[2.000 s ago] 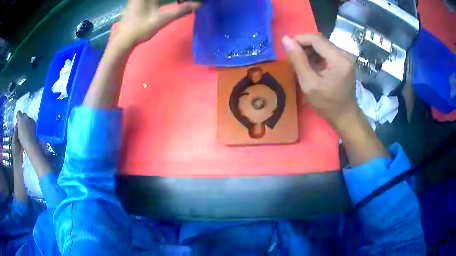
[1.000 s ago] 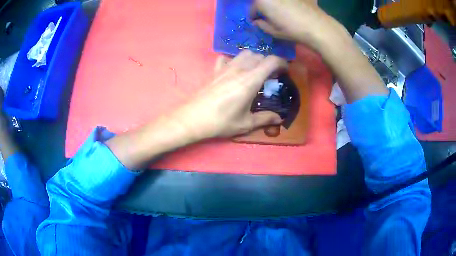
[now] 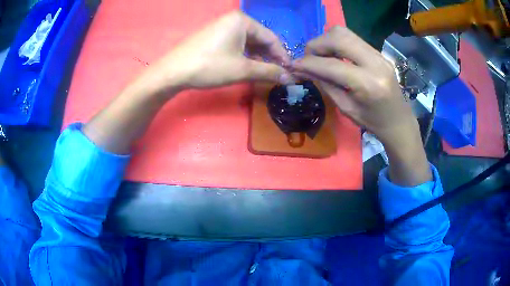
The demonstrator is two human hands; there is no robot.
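Observation:
The round glossy black housing sits in the orange-brown fixture. A white block is on the housing's upper part. My left hand and my right hand meet just above the housing's far edge. Their fingertips pinch something tiny between them, too small and blurred to name. The fingers cover the far edge of the fixture. The blue small-parts bin stands directly behind, with thin metal pieces inside.
An orange-yellow screwdriver is at the upper right. Below it are the metal stand, white tissue and right blue bin. The left blue bin holds crumpled white material. A black cord crosses my right sleeve.
The fixture was empty at first; the housing now sits in it. My left hand has moved off the housing's side, and my right hand has come back from the bin to meet it.

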